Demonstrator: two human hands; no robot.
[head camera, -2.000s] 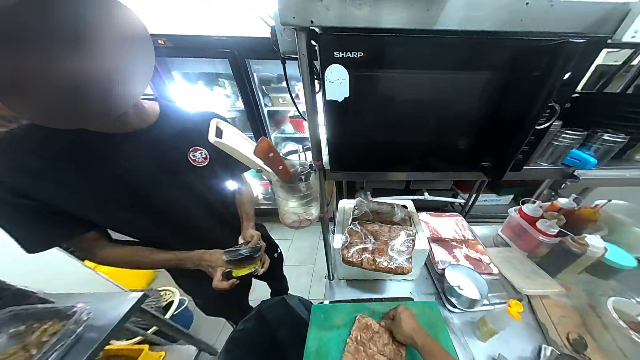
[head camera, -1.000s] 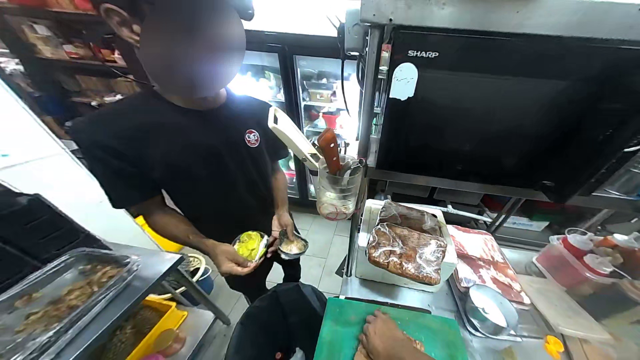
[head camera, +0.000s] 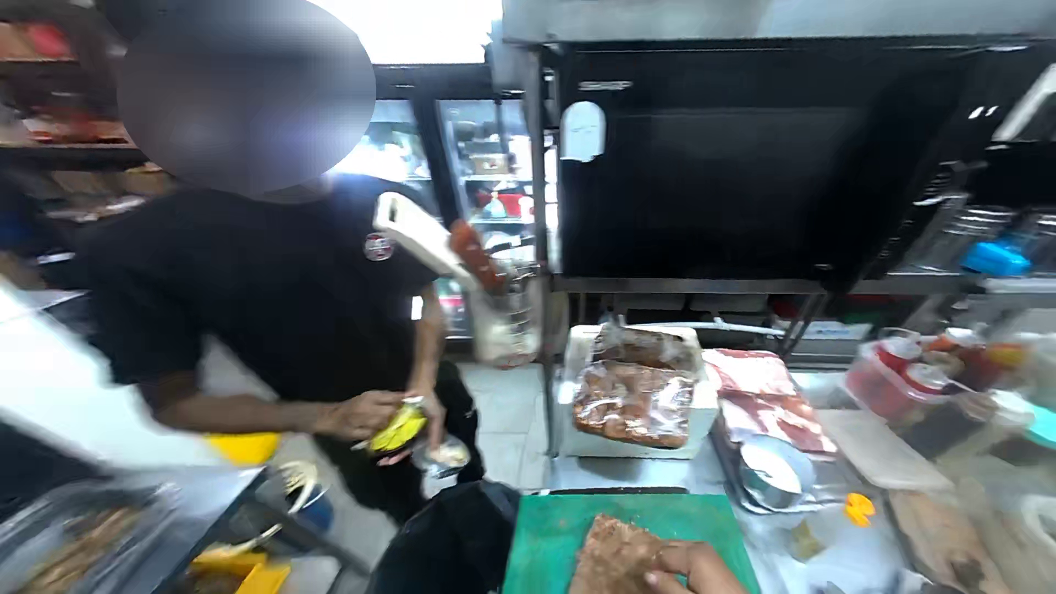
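My right hand (head camera: 697, 568) enters at the bottom edge, its fingers curled on the right side of a browned slab of meat (head camera: 615, 551). That slab lies on a green cutting board (head camera: 540, 532). The hand is partly cut off by the frame, and no tool shows in it. My left hand is out of view. Behind the board, plastic-wrapped cooked meat (head camera: 635, 396) rests in a white container (head camera: 701, 421). Right of this, raw sliced meat (head camera: 767, 396) lies on a tray, with a metal bowl (head camera: 775, 473) in front.
A co-worker in a black shirt (head camera: 272, 280) stands at the left, holding a bowl of yellow-green food (head camera: 398, 427) and another small bowl (head camera: 445, 456). A black bin (head camera: 450, 536) stands beside the board. Squeeze bottles (head camera: 899, 355) are at the right; a black microwave (head camera: 726, 181) is above.
The co-worker's bowls, close together two seconds ago, were apart one second ago and are now near each other, the yellow-green food tilted. My right hand stays at the meat. The view has swung left.
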